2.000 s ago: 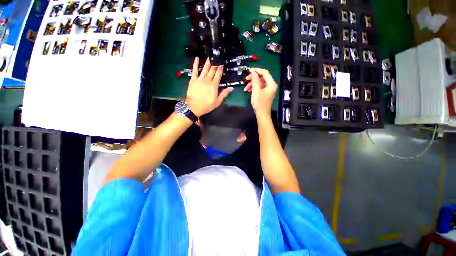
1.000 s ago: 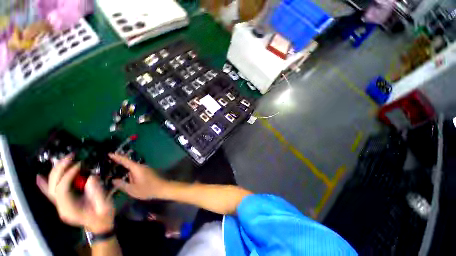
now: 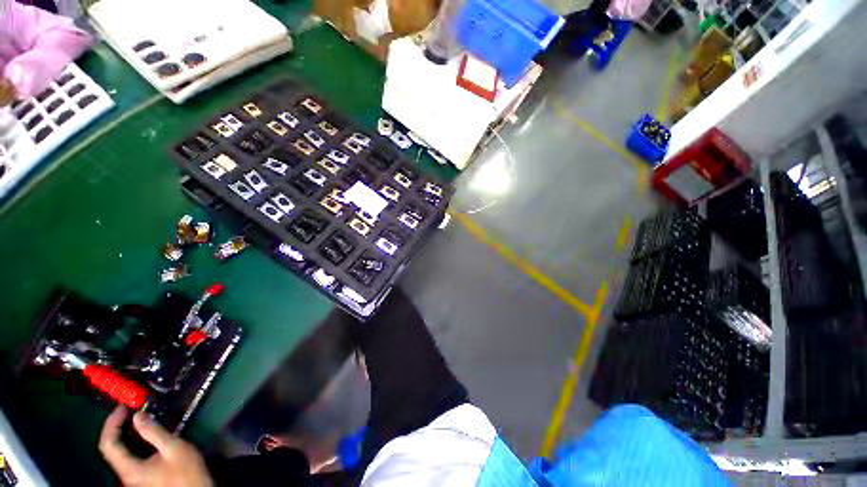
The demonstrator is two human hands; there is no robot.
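A black fixture (image 3: 204, 376) with pale lettering on its front edge sits on the green mat at the lower left. Its large toggle clamp lies over with the red grip (image 3: 116, 385) towards me. Small side levers with red tips show on its right side. My left hand (image 3: 157, 457) is at the bottom left, cut off by the edge. Its fingers are apart and close to the grip's end; I cannot tell if they touch it. My right hand is out of the picture; only the blue sleeve (image 3: 618, 447) shows at the bottom right.
A stacked black parts tray (image 3: 309, 224) with a white label lies right of the fixture. Loose small gold and silver parts (image 3: 193, 230) lie between them. White trays (image 3: 190, 43) and another person's pink sleeve (image 3: 43, 43) are at the upper left. Black tray racks (image 3: 675, 314) stand at right.
The view has swung right. My right hand has left the fixture and the picture. The large clamp's red grip now shows uncovered. My left hand has moved down, nearer the bottom edge.
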